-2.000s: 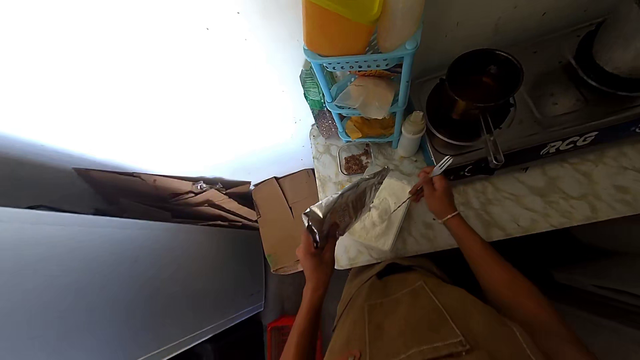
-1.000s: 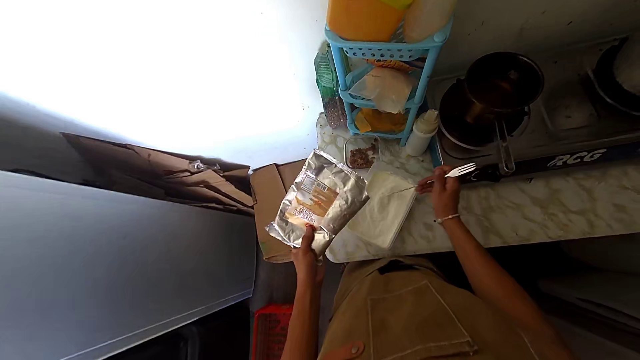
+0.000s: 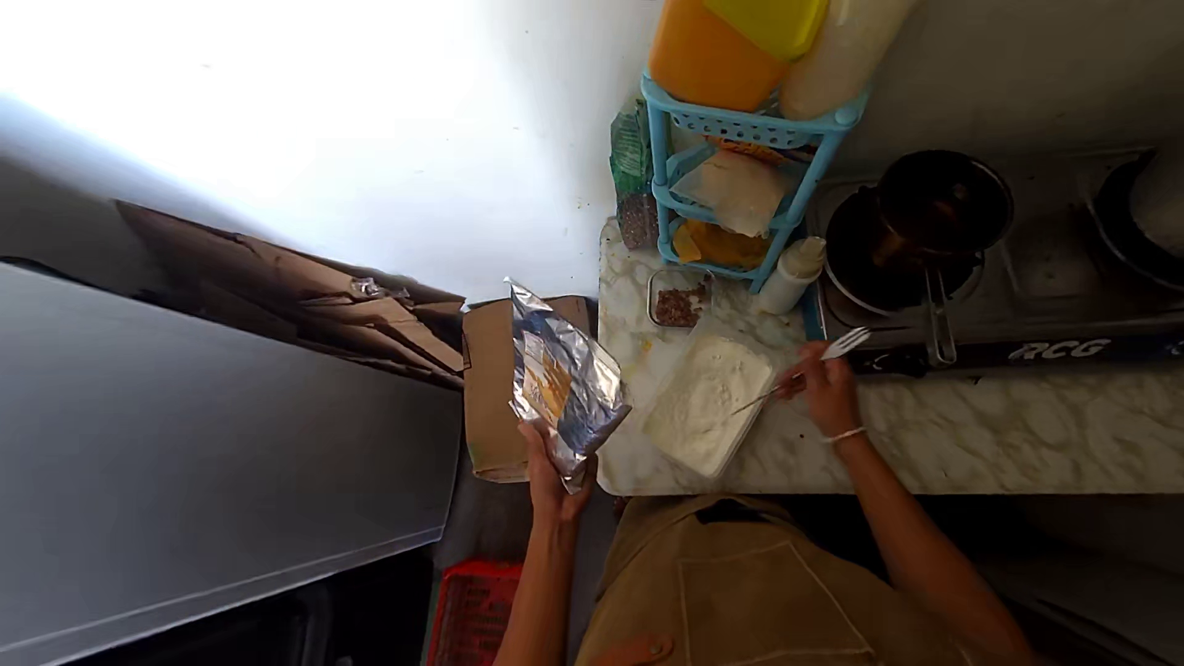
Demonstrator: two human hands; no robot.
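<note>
My left hand (image 3: 558, 476) grips the lower end of a silver foil pouch (image 3: 566, 375) with a printed picture, held tilted beyond the counter's left end. In my right hand (image 3: 828, 393) is a fork (image 3: 846, 343), its tines pointing up and away; a thin utensil (image 3: 757, 400) also runs from that hand down to the white powder. The powder fills a rectangular clear plastic container (image 3: 710, 407) on the counter, between my two hands. A small clear container of brown bits (image 3: 680, 303) sits just behind it, and a white squeeze bottle (image 3: 792, 276) stands to its right.
On the marble-patterned counter (image 3: 971, 435), a blue plastic rack (image 3: 758, 125) holds bags and containers, beside a green bag (image 3: 633, 153). A pot (image 3: 943, 208) rests on the gas stove (image 3: 1045, 277) at right. Cardboard (image 3: 495, 388), a red crate (image 3: 476, 610) and a grey panel (image 3: 222, 435) are left.
The foil pouch was over the container's left edge two seconds ago; my left hand has moved it left and turned it. My right hand still holds the fork near the container.
</note>
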